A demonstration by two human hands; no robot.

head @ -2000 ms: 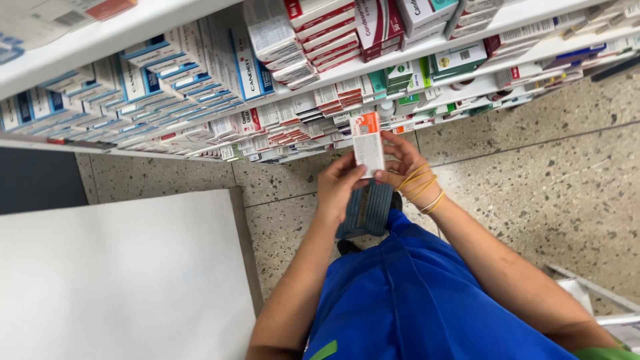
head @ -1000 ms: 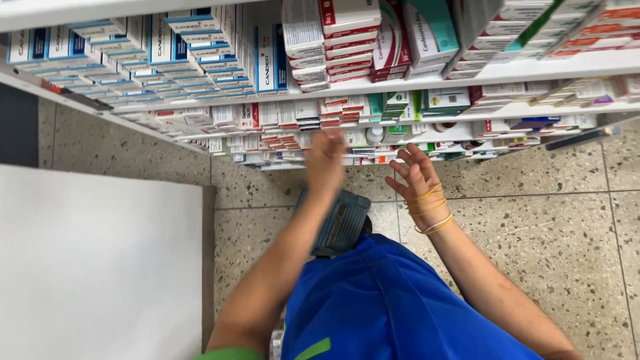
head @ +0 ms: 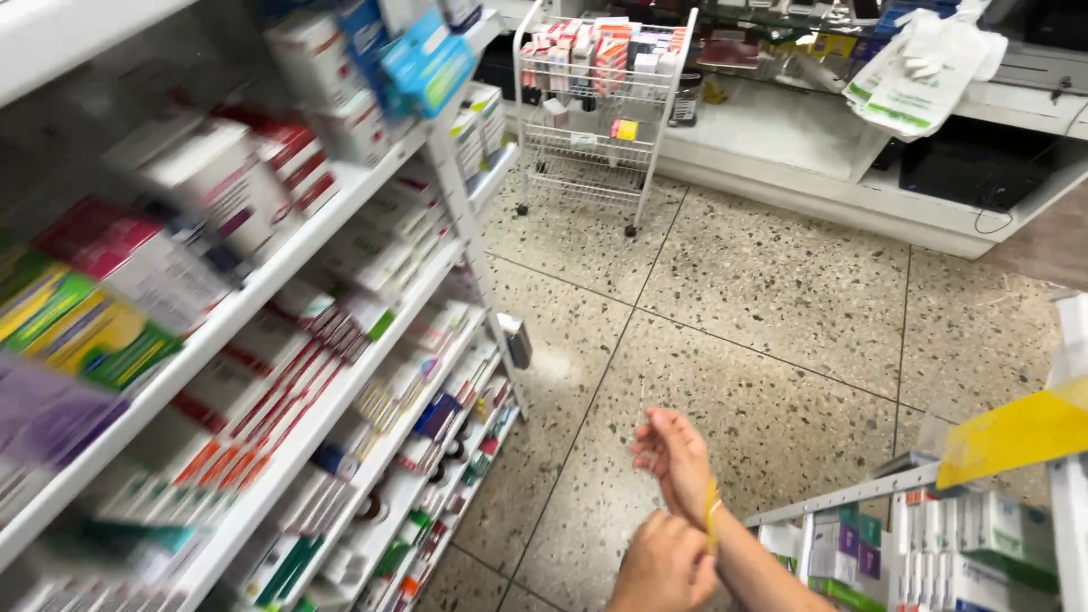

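My right hand [head: 671,450] reaches over the floor, holding nothing, its fingers loosely curled and somewhat apart. Thin yellow bands [head: 712,514] circle its wrist. Just below, my left hand [head: 659,561] is closed at that wrist, with its fingertips on the bands; its grip is partly hidden. To the left stands a white shelf unit [head: 387,361] with rows of medicine boxes, blurred at the near side. Closest to my hands on the right is a lower shelf unit with packed boxes [head: 931,544].
A white wire trolley [head: 595,144] on casters holds small boxes beyond the shelf end. Behind it runs a white counter base [head: 765,144] with plastic bags [head: 926,72] hanging over it. A yellow strip [head: 1016,433] sticks out at the right above speckled floor tiles.
The white and orange box in my hands two seconds ago was out of them one second ago. My hands, apart then, now meet at my right wrist. The view has swung towards the trolley and counter.
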